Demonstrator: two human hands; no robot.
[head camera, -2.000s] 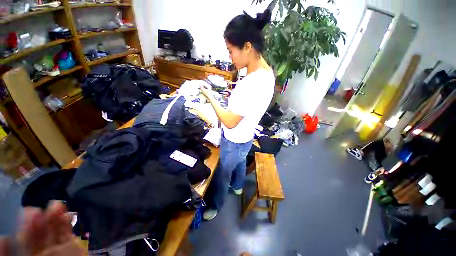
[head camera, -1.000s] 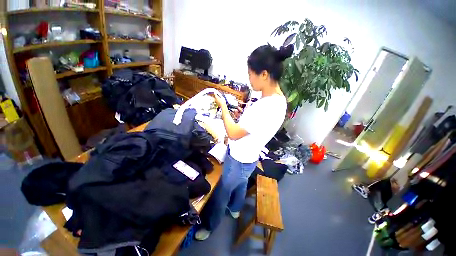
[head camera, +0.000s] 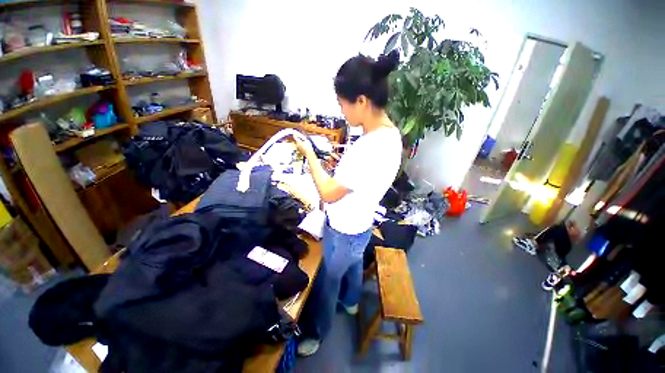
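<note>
A heap of dark garments (head camera: 197, 291) covers the near end of the wooden worktable (head camera: 310, 266). A pale slab (head camera: 267, 258), perhaps a smartphone, lies on top of it. A flatter grey-blue garment (head camera: 230, 191) lies farther along, with one end of a white fabric strip (head camera: 257, 156) on it. Another person (head camera: 368, 175) stands at the table's right side and holds the strip in raised hands. Neither of my hands is in the picture.
A wooden bench (head camera: 397, 284) stands right of the table. Shelves (head camera: 117, 87) and a leaning brown board (head camera: 58, 197) are at the left. A potted plant (head camera: 441, 80), a red bag (head camera: 456, 201) and an open door (head camera: 543, 138) are behind. Clothes (head camera: 642, 218) hang at the right.
A blurred hand at the lower left two seconds ago is gone from view. The other person has raised the white strip into an arch. The view has shifted slightly.
</note>
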